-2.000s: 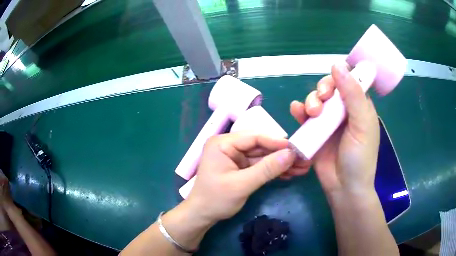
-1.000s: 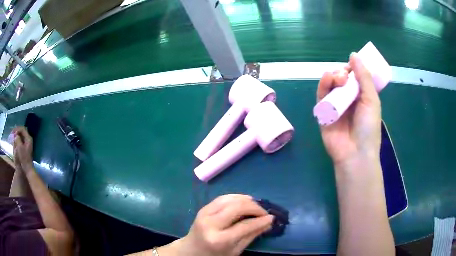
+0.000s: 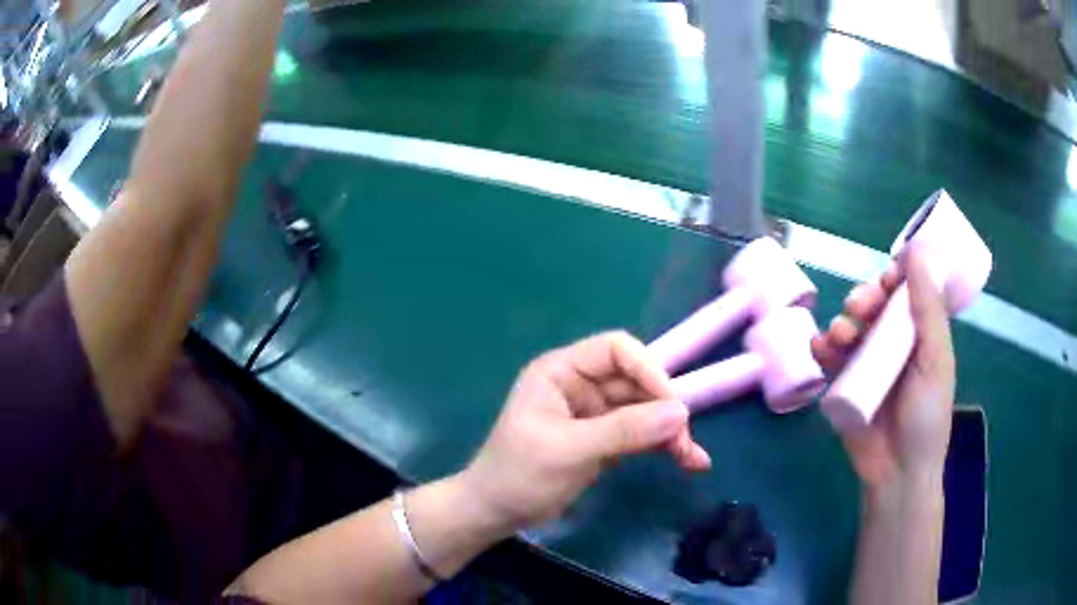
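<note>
My right hand [image 3: 915, 402] is closed around the handle of a pink handheld fan [image 3: 876, 364], its head up and right, its handle's bottom end towards my left hand. My left hand [image 3: 579, 414] is apart from it, thumb and forefinger pinched together; any small part between them is too small or hidden to tell. Two more pink fans lie side by side on the green bench, the farther one [image 3: 770, 278] and the nearer one [image 3: 789, 360]; my left hand partly covers their handles. A black pile of small parts [image 3: 726, 546] lies near the bench's front edge.
A dark flat device [image 3: 966, 508] lies beside my right forearm. A pale rail [image 3: 472, 163] with a grey post [image 3: 735, 130] runs behind the fans. A corded black tool [image 3: 298, 231] lies left. Another person's arm [image 3: 177, 213] reaches across the far left.
The view has swung left. My left hand has left the black pile and risen towards my right hand. The fan's bottom end has tipped downward. The other person's arm has stretched forward.
</note>
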